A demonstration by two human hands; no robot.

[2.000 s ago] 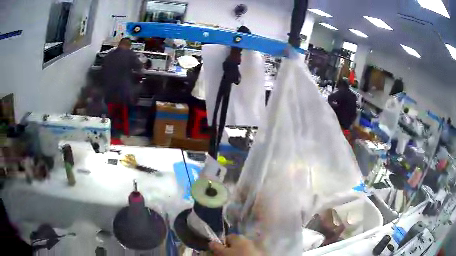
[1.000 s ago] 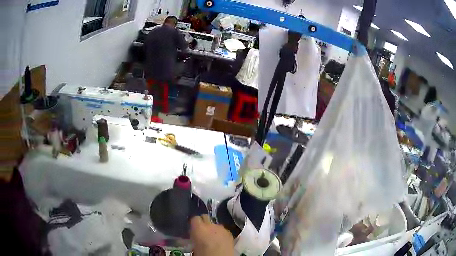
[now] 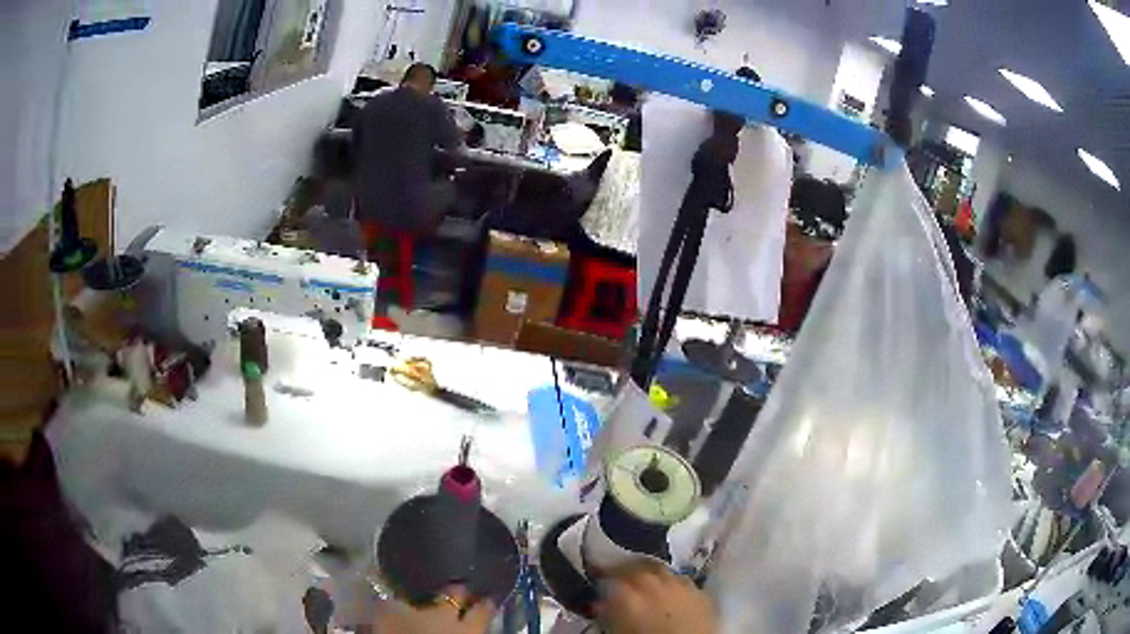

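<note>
The dark thread cone with a pink rim (image 3: 460,520) stands on the left black spool seat (image 3: 399,545), a metal pin above it. My left hand (image 3: 428,614) is at the cone's base, cut off by the bottom edge; its grip is unclear. The large black thread spool (image 3: 635,526) with a pale green end stands on the right seat (image 3: 560,572), with a white strip around its side. My right hand (image 3: 651,602) is against the spool's lower front, fingertips blurred; whether they grip it is unclear. No thread end can be made out.
A blue crossbar (image 3: 657,77) crosses above, with a large translucent bag (image 3: 867,421) hanging at the right. Behind are yellow-handled scissors (image 3: 415,373), a blue sheet (image 3: 560,434) and a white sewing machine (image 3: 267,285). Crumpled cloth (image 3: 217,588) lies lower left. A person (image 3: 403,155) stands far back.
The view has turned left, so the stand shows farther right than at first. My right hand moved from the spool to beside the cone, then back to the spool. My left hand has come into view.
</note>
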